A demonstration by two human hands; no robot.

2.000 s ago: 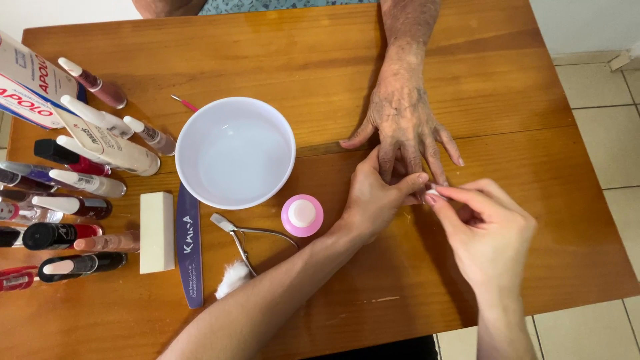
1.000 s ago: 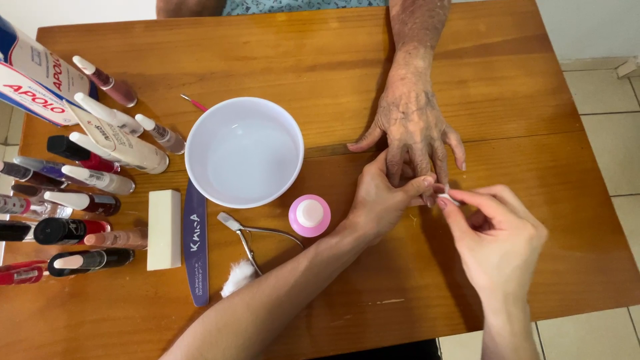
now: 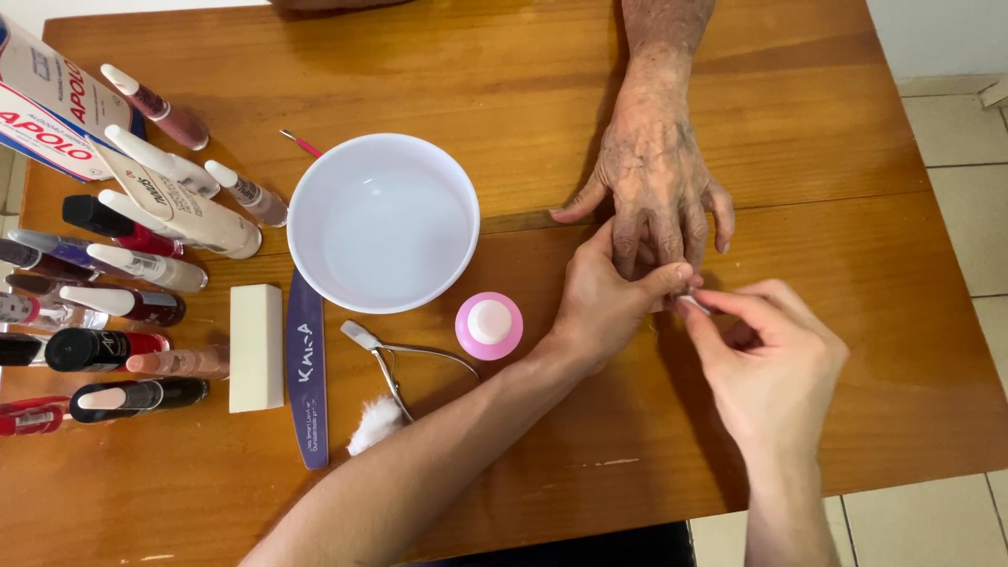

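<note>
Another person's hand [image 3: 657, 173] reaches in from the top, palm down, its fingers spread. My left hand [image 3: 610, 303] grips one of its fingers from below, thumb on top near the fingertip. Between the thumb and fingers of my right hand [image 3: 768, 339] is a small white piece [image 3: 693, 302], perhaps cotton, touching that fingertip. The nail itself is hidden. Left of my left hand stands a pink bottle with a white cap [image 3: 489, 322]. Cuticle nippers [image 3: 382, 346] lie beside it, partly behind my left forearm, with a cotton tuft [image 3: 376, 425] against them.
A white bowl of water [image 3: 383, 223] stands left of centre, a red-handled tool [image 3: 303, 144] behind it. Farther left are a purple nail file [image 3: 307, 378], a white buffer block [image 3: 256, 348], several nail polish bottles [image 3: 150, 307], a cream tube [image 3: 197, 209] and a cotton box [image 3: 59, 102].
My left hand keeps its hold on the other person's finger, and the white piece stays pinched in my right hand at the fingertip. The view has shifted slightly.
</note>
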